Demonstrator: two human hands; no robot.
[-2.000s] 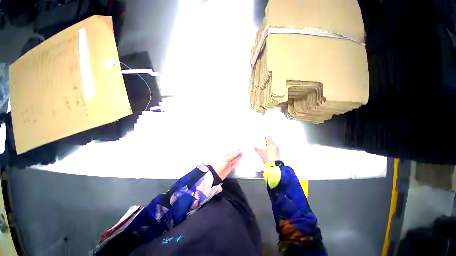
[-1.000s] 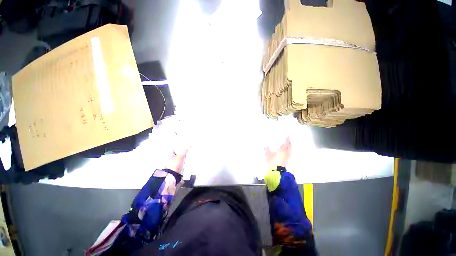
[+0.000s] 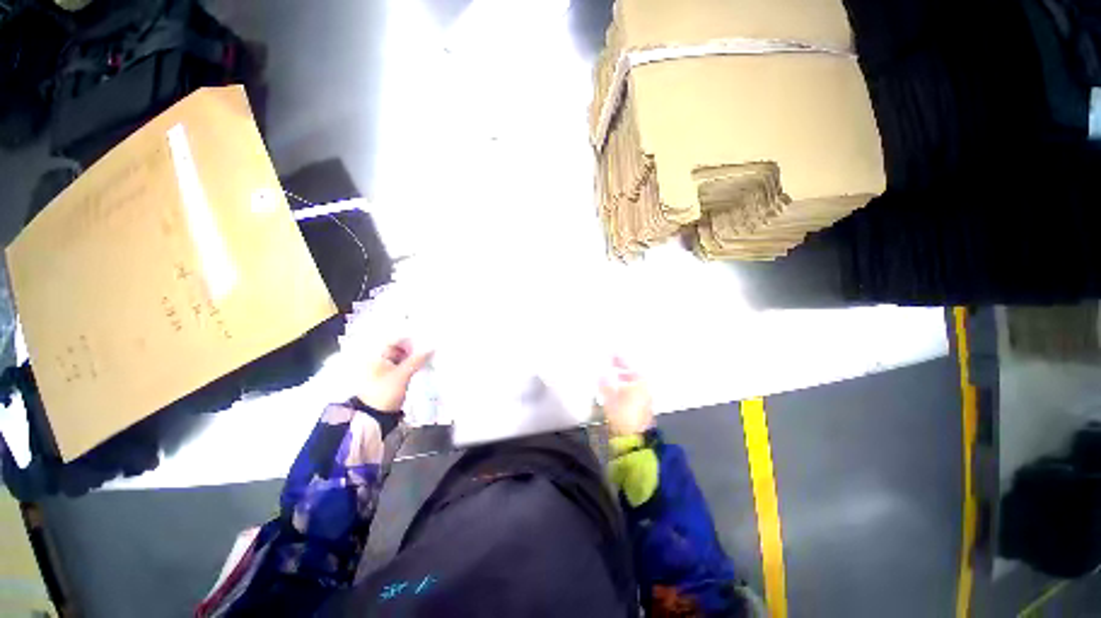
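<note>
White paper (image 3: 522, 404) lies at the table's front edge between my hands, its near edge hanging slightly over the edge towards me; glare hides most of its outline. My left hand (image 3: 394, 372) is at the paper's left side, with fingers curled. My right hand (image 3: 622, 392) is at its right side, partly washed out by glare. I cannot tell if either hand grips the paper.
A large kraft envelope (image 3: 157, 272) lies on black fabric at the left. A strapped bundle of cardboard inserts (image 3: 749, 121) stands at the right, beside stacked black pieces (image 3: 966, 181). A black bag (image 3: 139, 79) is at the far left. Yellow floor lines (image 3: 763, 507) show beyond the table.
A grey-white paper edge now shows between my hands at the table's front. My left hand has moved left since the earliest frame. The view has shifted, and the bundle sits higher in it.
</note>
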